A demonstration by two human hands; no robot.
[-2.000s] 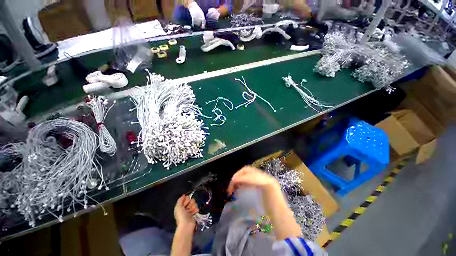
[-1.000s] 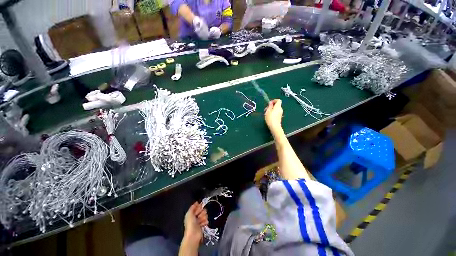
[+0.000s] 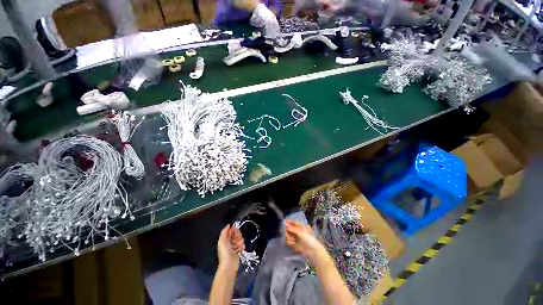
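Observation:
My left hand (image 3: 231,243) is closed around a small bunch of white wire leads (image 3: 248,257) over my lap, below the bench edge. The leads' ends stick out above and below the fist. My right hand (image 3: 299,236) is to the right of it, fingers pinched on a thin lead (image 3: 276,210) that shows blurred above the fingertips. A large wire bundle (image 3: 205,143) lies on the green bench (image 3: 309,143). A few loose single leads (image 3: 262,132) lie right of it, and a small bundle (image 3: 364,112) lies farther right.
Coiled long leads (image 3: 74,184) and a folded hank (image 3: 128,146) lie at the left. Bagged leads, possibly, (image 3: 411,68) lie at the bench's right end. A carton of leads (image 3: 357,250) stands beside my lap, a blue stool (image 3: 437,173) beyond. A person's gloved hand (image 3: 266,19) is opposite.
My right hand has come back from the bench to beside my left hand, with a thin lead. One loose lead seen on the bench two seconds ago is gone from there.

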